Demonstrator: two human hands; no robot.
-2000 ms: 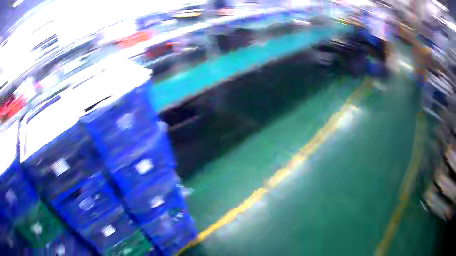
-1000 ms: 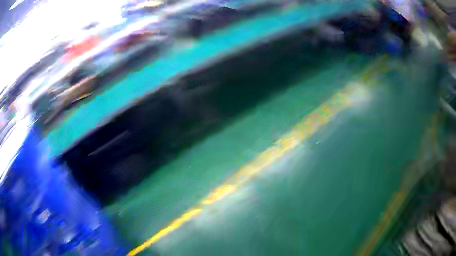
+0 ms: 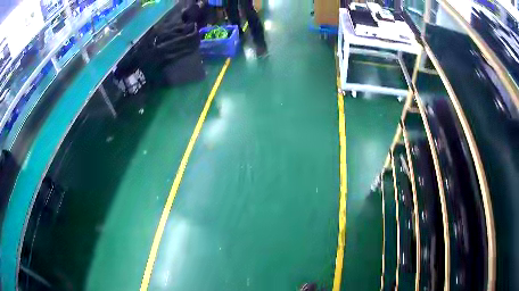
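Note:
Neither of my hands is in view. The green floor aisle (image 3: 273, 170) lies in front of me between two yellow lane lines. A blue crate (image 3: 219, 48) with bright green coiled things (image 3: 216, 34) in it stands on the floor at the far end of the left line. A small dark shape (image 3: 308, 287) is cut off by the bottom edge; I cannot tell what it is.
A long green-topped bench (image 3: 57, 122) curves along the left. Dark bulky items (image 3: 179, 54) stand beside it. A white cart (image 3: 378, 40) bears black and white items at the far right. A pale-railed rack (image 3: 444, 187) lines the right. A person's dark-clad legs (image 3: 250, 25) are beyond the crate.
The view has turned right and now looks down the aisle, much sharper. The stacked blue crates at the left are out of view. The cart and rack at the right now show clearly.

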